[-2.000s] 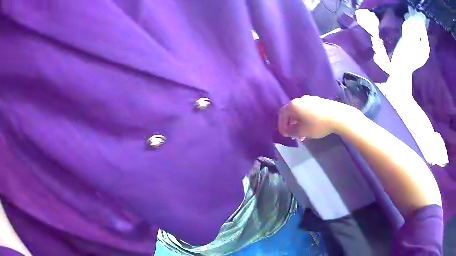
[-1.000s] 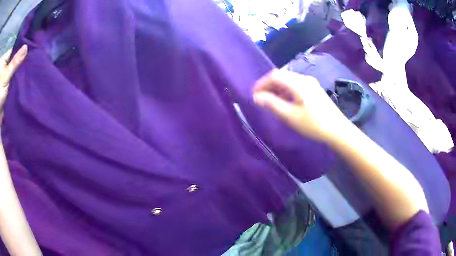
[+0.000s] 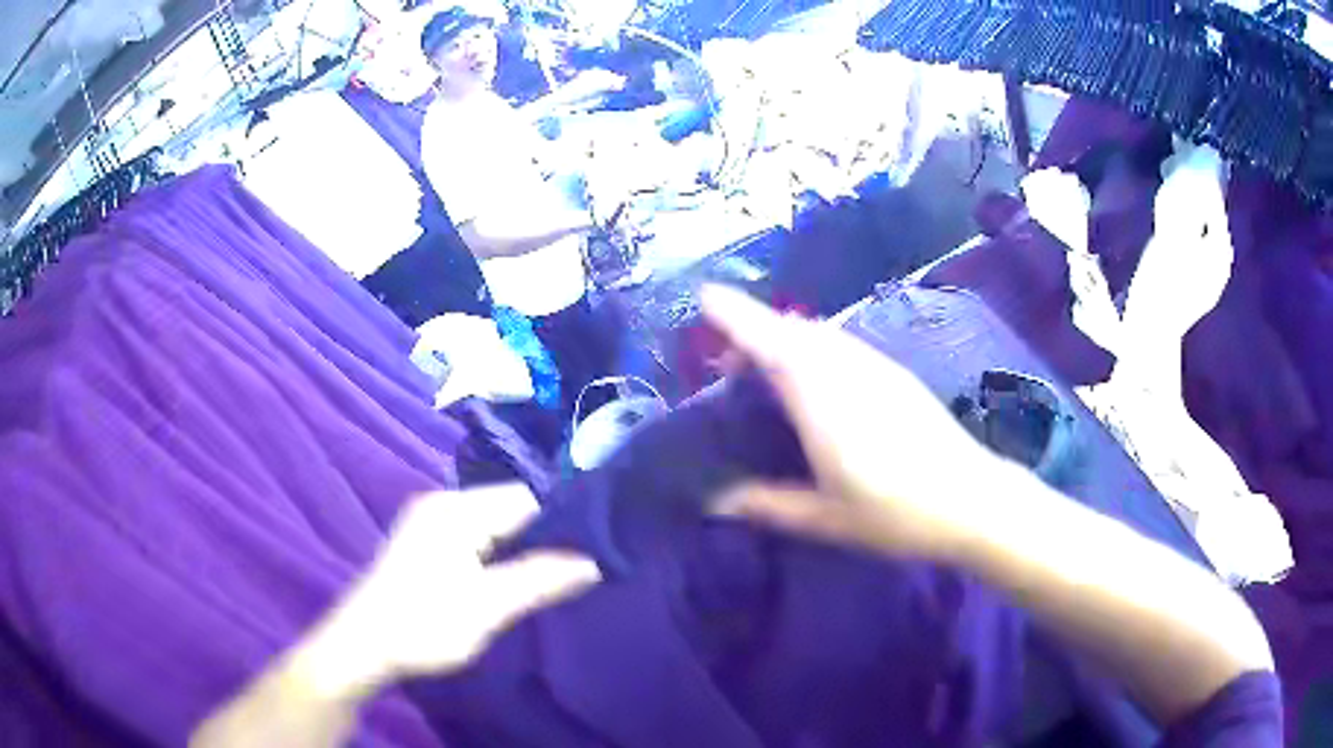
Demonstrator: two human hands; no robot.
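Observation:
The purple-looking jacket [image 3: 702, 628] lies bunched at the bottom centre, over the near part of the padded pressing board [image 3: 936, 329]. My left hand [image 3: 439, 592] is at the jacket's left edge, blurred, with thumb and fingers apart; whether it grips cloth cannot be told. My right hand [image 3: 863, 453] is over the jacket's upper part, its thumb and fingers spread wide with dark cloth below and between them. No metal buttons show.
A dark cup-like object [image 3: 1023, 417] sits on the board. Crumpled white cloth [image 3: 1155, 380] lies to its right. Purple garments [image 3: 190, 395] hang at left. A person in white [image 3: 504, 190] stands ahead. A round white container [image 3: 614, 424] is beyond the jacket. Many hangers [image 3: 1082, 59] line the upper right.
The jacket, spread across the view before, is now lower and bunched, and its buttons are out of sight. My left hand has come in from the left edge. My right hand has opened wide.

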